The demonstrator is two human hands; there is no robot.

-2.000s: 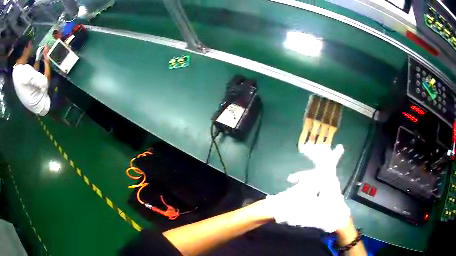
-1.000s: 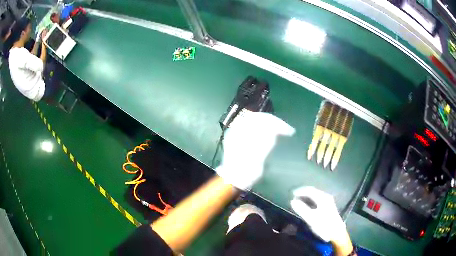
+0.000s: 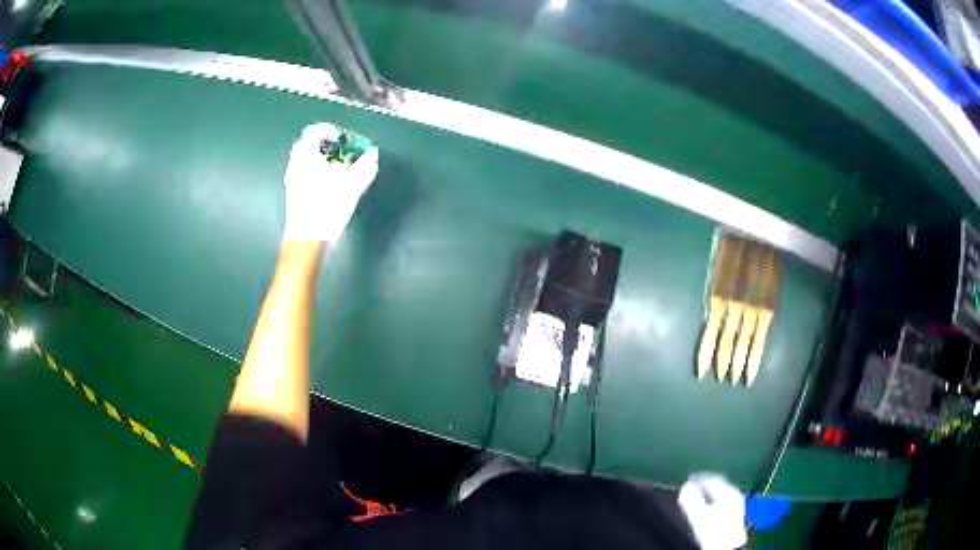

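Note:
A small green circuit board with dark and yellow parts is at the far side of the green bench, left of centre. My left hand, in a white glove, is stretched out to it, with fingers and thumb around its edges. My right hand, also white-gloved, is low at the bench's front edge on the right, partly cut off by the picture's bottom edge. Its fingers look curled, and I cannot tell if it holds anything.
A black device with a pale label and cords lies mid-bench. Wooden-handled brushes lie right of it. A black test fixture is at the far right. A metal post rises behind my left hand. A blue stool shows under the front edge.
My left hand has moved from over the black device, far left to the circuit board, and closed around it. My right hand is lower. The view has shifted, and the other person is out of view.

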